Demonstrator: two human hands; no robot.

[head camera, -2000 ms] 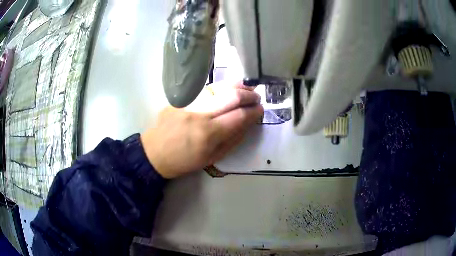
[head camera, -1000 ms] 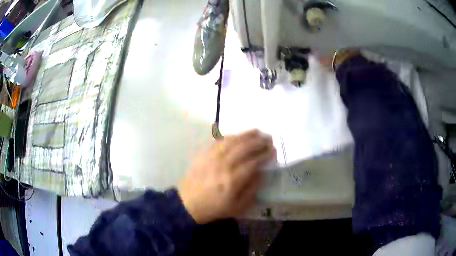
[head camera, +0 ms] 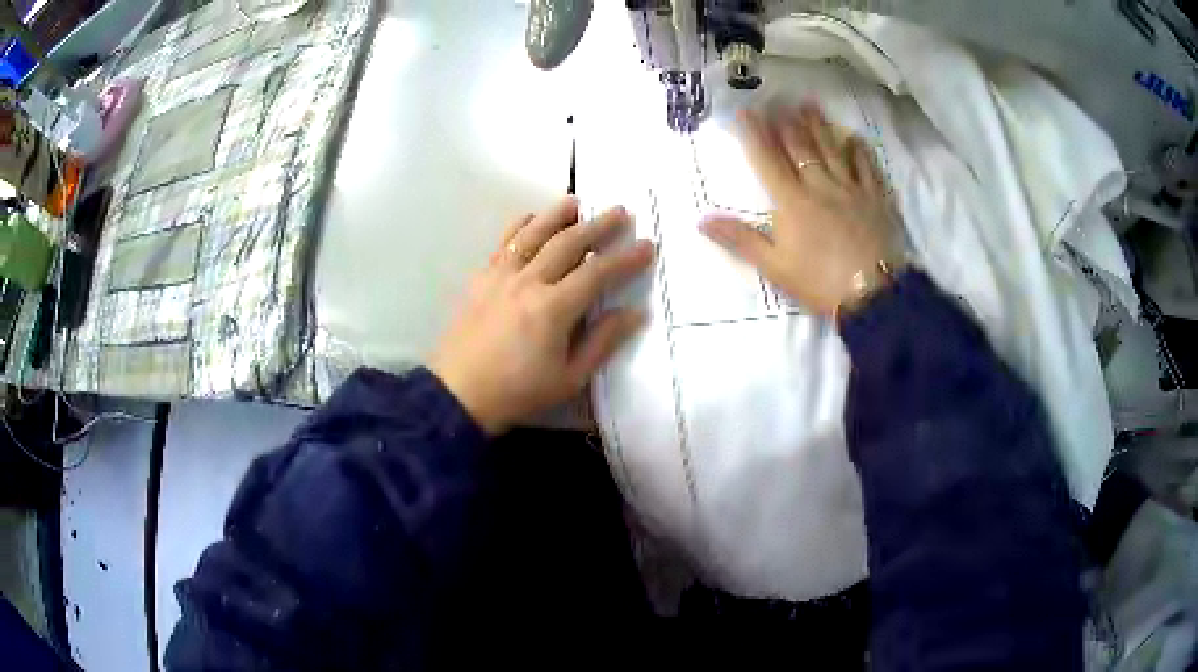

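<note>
A white garment piece point(head camera: 755, 433) with thin dark stitch lines lies on the machine bed and hangs over the front edge. Its far part is at the presser foot point(head camera: 683, 103) under the sewing machine head point(head camera: 670, 33). My left hand point(head camera: 545, 295) rests with fingers spread, its fingertips on the garment's left edge. My right hand point(head camera: 821, 210) lies flat with fingers spread on the garment, just right of and nearer than the foot. Neither hand grips the cloth. Whether the foot is pressed on the cloth I cannot tell.
A green-grey plaid cloth point(head camera: 197, 197) lies at the left. A grey-green oblong lamp point(head camera: 557, 29) hangs left of the head. More white cloth point(head camera: 998, 197) is bunched at the right, near blue JUKI lettering point(head camera: 1164, 92). Small items lie at the far left.
The white garment now extends over the front edge with its stitch lines showing. My right hand has come from behind the head onto the cloth. My left hand has moved away from me and slightly left.
</note>
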